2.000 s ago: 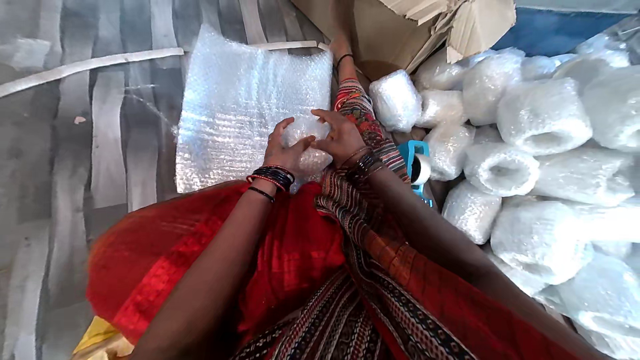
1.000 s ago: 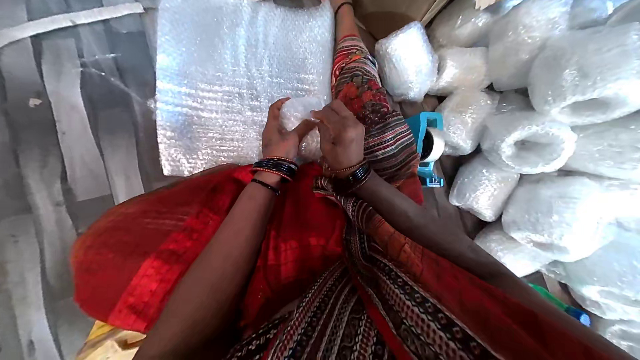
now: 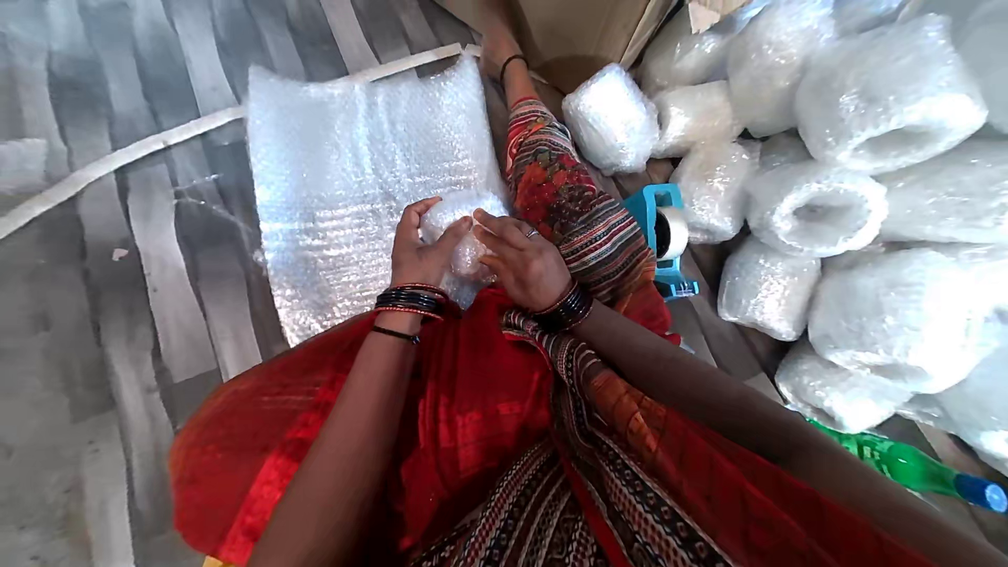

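A sheet of bubble wrap [image 3: 331,189] lies flat on the floor in front of my lap. At its near right corner is a small bundle wrapped in bubble wrap [image 3: 465,209]; what is inside cannot be made out. My left hand [image 3: 425,248] grips the bundle's left side, thumb on top and fingers around the edge. My right hand [image 3: 524,256] lies against its right side with the fingers extended over it. Just right of my knee stands a blue tape dispenser [image 3: 650,213] with a roll of tape [image 3: 671,233] in it.
Many bubble-wrapped bundles [image 3: 815,209] are heaped along the right side. A cardboard box [image 3: 591,35] stands at the top, near my foot. A green plastic bottle with a blue cap [image 3: 906,465] lies at the lower right. A pale strip [image 3: 150,146] crosses the floor on the left.
The fingers of my right hand, bent at the bundle one second ago, are now straighter and laid over its right side. My left hand stays on the bundle.
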